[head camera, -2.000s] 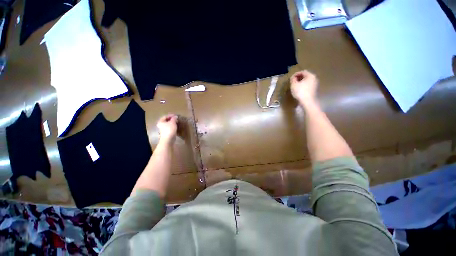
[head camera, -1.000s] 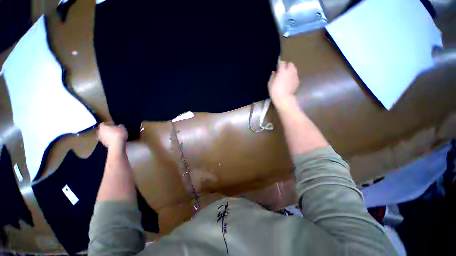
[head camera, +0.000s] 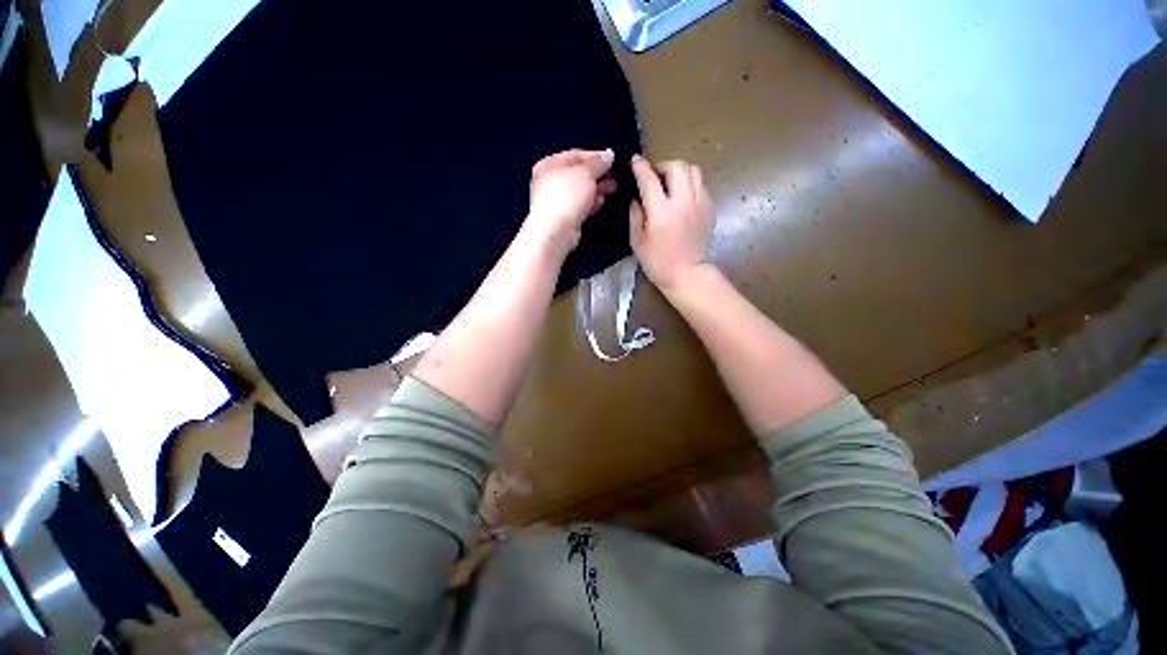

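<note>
A large dark cut panel stack (head camera: 371, 166) lies in front of me across the table. My left hand (head camera: 572, 186) is over its right part, fingertips pinched close to the right edge; I cannot tell whether cloth is between them. My right hand (head camera: 672, 220) is at the panel's right edge, thumb and forefinger near the cloth, just right of my left fingertips; its grip is unclear. A narrow white strip (head camera: 623, 314) lies curled on the table below the panel's lower right corner.
White pattern sheets lie on dark plies at right (head camera: 979, 90) and left (head camera: 122, 333). A smaller dark panel (head camera: 250, 480) with a white ticket (head camera: 232, 548) is at lower left. The machine's metal base plate (head camera: 659, 19) is at the top. Scraps (head camera: 1056, 563) lie below the table edge.
My left hand has left the panel's lower left corner and moved right, beside my right hand. The panel has shifted nearer and now lies slanted in view. The view has turned.
</note>
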